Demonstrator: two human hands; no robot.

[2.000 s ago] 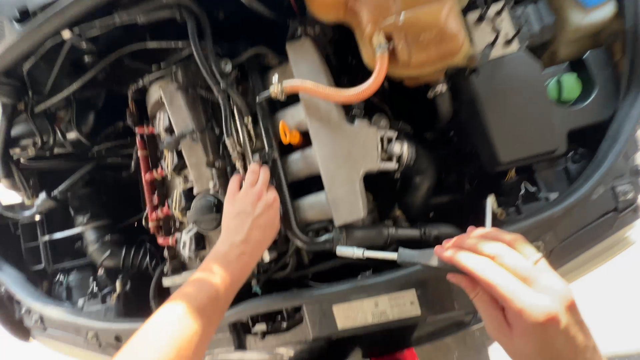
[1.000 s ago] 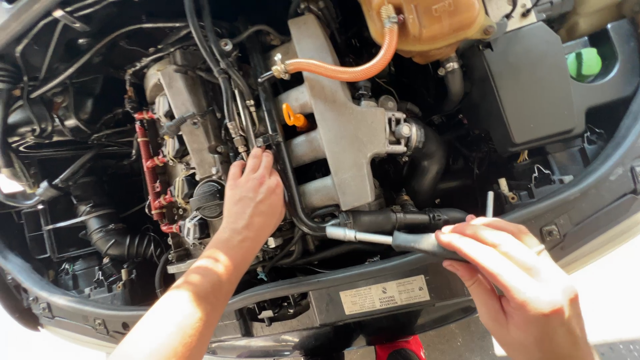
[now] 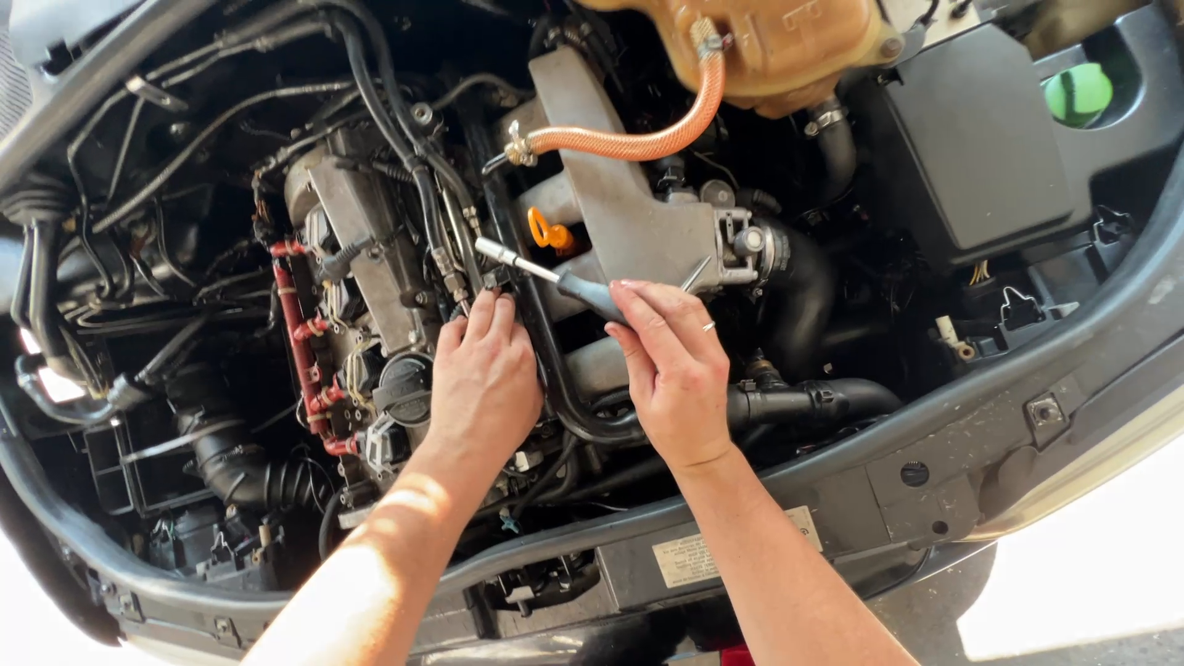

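My right hand (image 3: 675, 361) grips the dark handle of a nut driver (image 3: 592, 294), whose bright metal shaft and socket tip point up and left, over the gap beside the intake manifold (image 3: 601, 176). Reaching down beside the fuel and hose lines (image 3: 430, 208), my left hand (image 3: 490, 370) has its fingertips at a small dark part near the metal fittings; what they touch or hold is hidden. The socket tip is just above those fingertips, apart from them. Left of the hand lies the black oil filler cap (image 3: 404, 387). An orange dipstick handle (image 3: 550, 231) stands right of the socket.
An orange braided hose (image 3: 638, 143) runs to the amber coolant tank (image 3: 786, 46). A red rail (image 3: 301, 351) lines the engine's left side. A black box cover (image 3: 985, 139) is at the right. The front body edge (image 3: 832, 462) curves below, with a label bearing writing.
My right hand has carried the nut driver up and left, from above the front edge to beside my left hand. My left hand stays by the lines.
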